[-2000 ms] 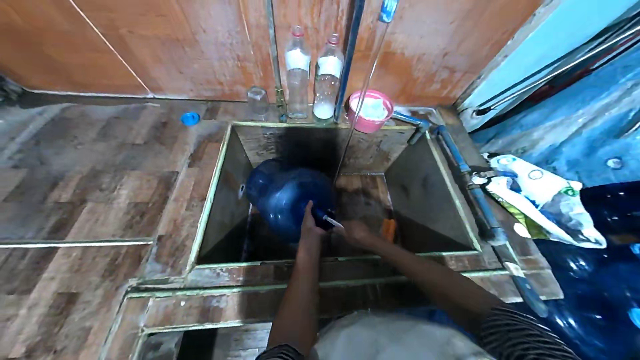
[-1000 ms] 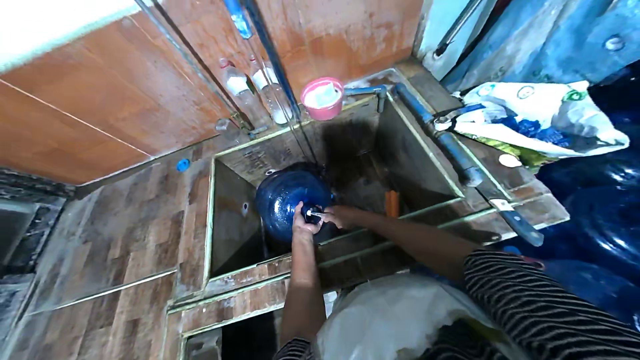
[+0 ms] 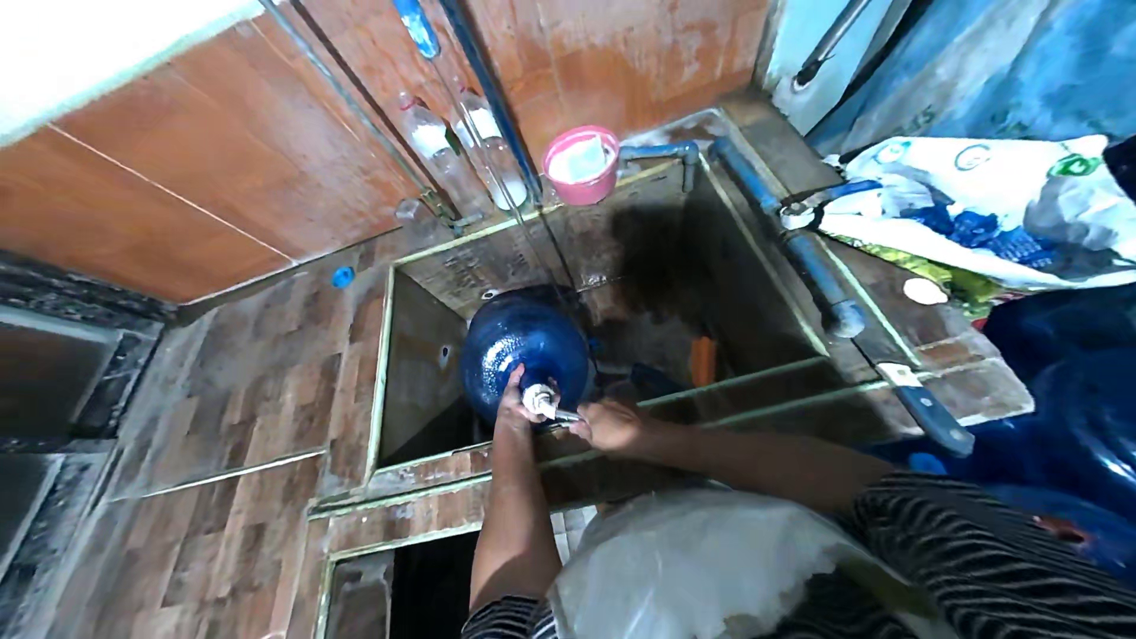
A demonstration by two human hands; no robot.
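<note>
A large blue plastic water jug (image 3: 510, 342) stands in the left part of a tiled basin (image 3: 390, 355), its neck toward me. Around that neck my left hand (image 3: 517, 399) is closed, beside a white fitting or cap (image 3: 538, 398). My right hand (image 3: 611, 426) grips a short metallic tool (image 3: 564, 414) whose far end meets the white piece; what kind of tool it is I cannot tell. An orange block (image 3: 703, 360) lies on the basin floor right of the jug.
Behind the basin stand two clear bottles (image 3: 444, 155) and a pink tub (image 3: 581, 166). Blue pipe (image 3: 812, 266) runs along the right rim, near a knife (image 3: 927, 408) and a white plastic bag (image 3: 976, 204). More blue jugs (image 3: 1074, 399) sit at the right. A blue cap (image 3: 343, 277) lies left.
The jug has gone from lying slanted to more upright, its neck now toward me. Both hands stay at the neck. The view has turned and come nearer.
</note>
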